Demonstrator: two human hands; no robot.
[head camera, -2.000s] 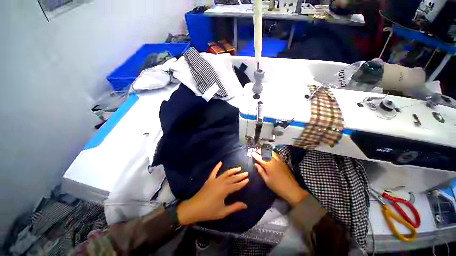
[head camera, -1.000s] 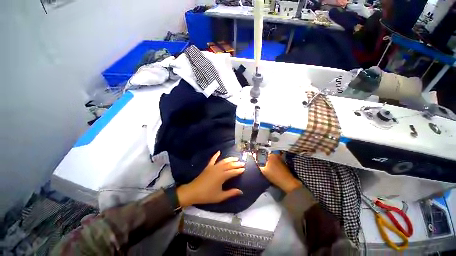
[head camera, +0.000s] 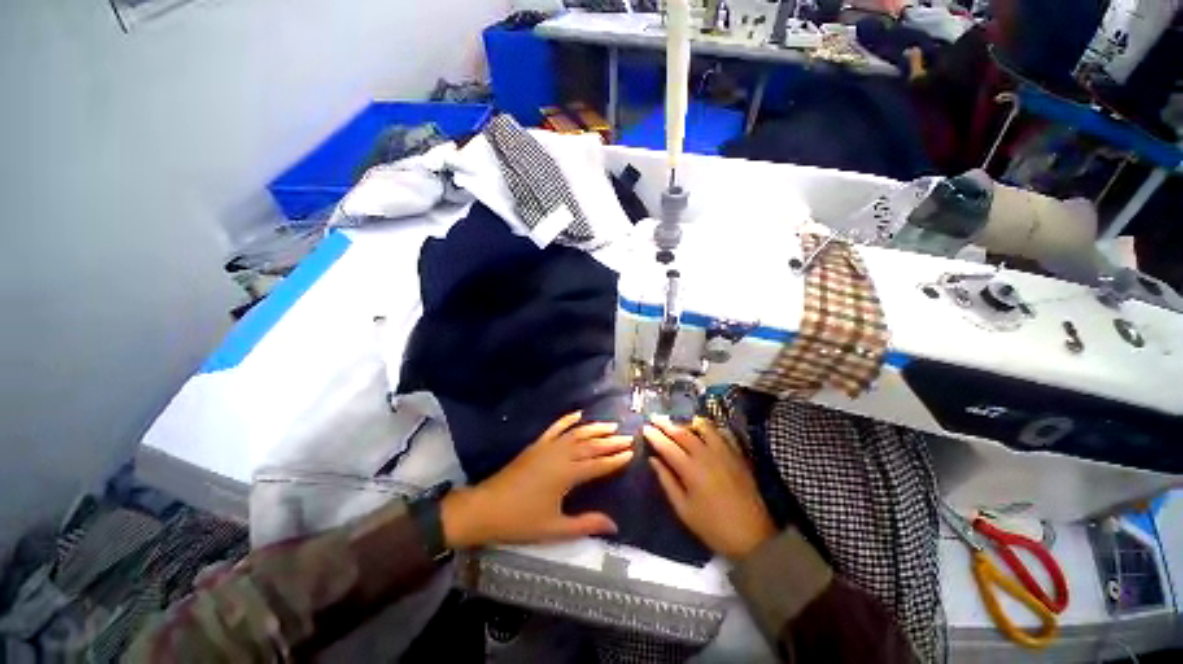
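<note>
The navy fabric panel (head camera: 519, 324) lies under and left of the presser foot and needle (head camera: 649, 393), which are lit by a bright lamp. My left hand (head camera: 551, 480) lies flat on the panel, left of and in front of the needle, fingers slightly spread. My right hand (head camera: 707, 484) lies flat on it just in front of the needle, fingertips close to my left fingertips. Neither hand grips the cloth. The industrial lockstitch machine (head camera: 765, 301) stands across the right side. A checked fabric panel (head camera: 856, 493) hangs beside my right forearm.
Scissors (head camera: 1016, 577) with red and orange loops lie right of the checked cloth. A plaid scrap (head camera: 830, 324) drapes the machine head. White fabric (head camera: 331, 448) lies at left. A blue bin (head camera: 311, 182) and thread cone (head camera: 1038, 223) stand behind. A measuring strip (head camera: 597, 599) runs along the front edge.
The navy panel's front part has moved away from me toward the needle. My right hand has drawn back from beside the presser foot and now lies flat in front of it.
</note>
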